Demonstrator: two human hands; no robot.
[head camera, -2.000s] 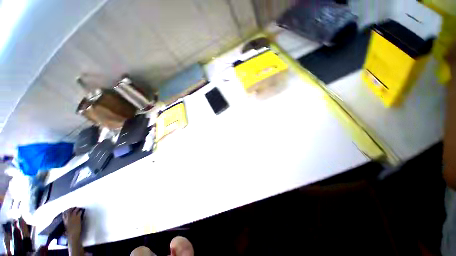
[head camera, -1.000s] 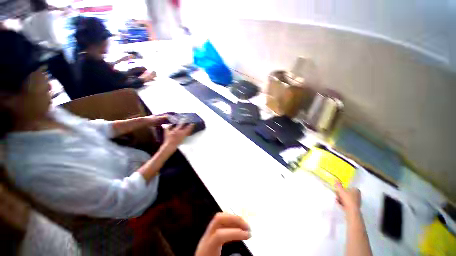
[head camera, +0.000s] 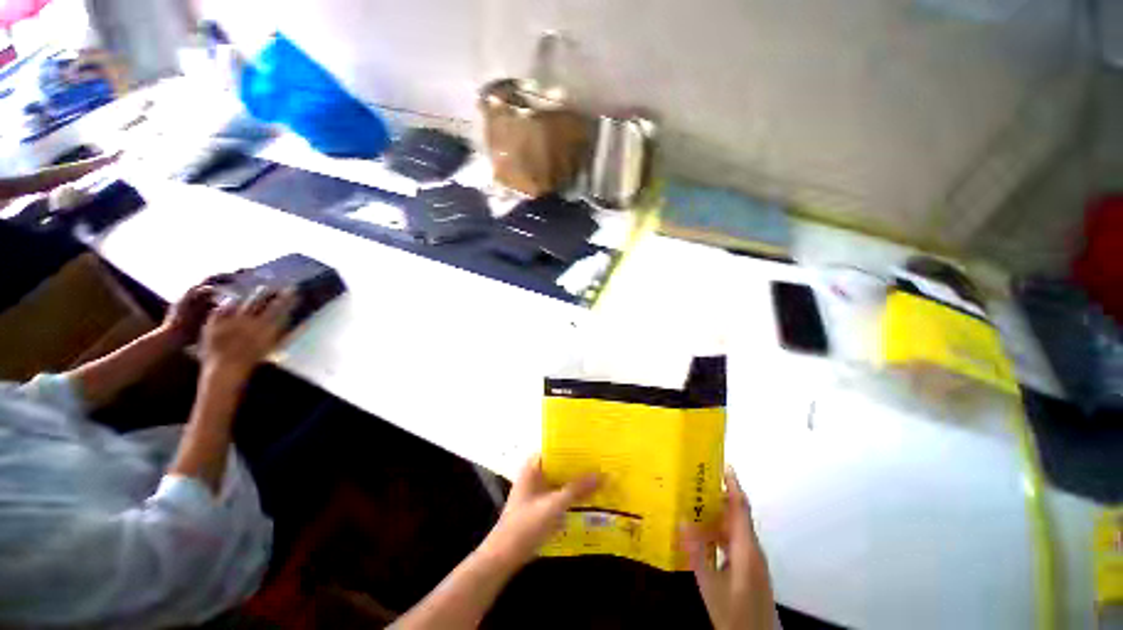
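A yellow printed carton (head camera: 616, 474) with a black top band stands upright in front of me, over the near edge of the table. Its front and right side faces show, and a pale flap stands up at its top. My left hand (head camera: 536, 511) grips its lower left edge, with the thumb on the front face. My right hand (head camera: 733, 560) holds its lower right side. The inside of the carton is hidden.
A phone (head camera: 799, 316) lies on the white table (head camera: 887, 492). A yellow carton stack (head camera: 942, 338) is at right. Black boxes (head camera: 548, 228) lie on the black strip. At left, a person's hands (head camera: 240, 322) hold a black box (head camera: 302, 283).
My right hand was at the flat yellow carton by the strip; now both hands hold an upright yellow carton in front of me. That spot by the strip no longer shows one. The view has turned right.
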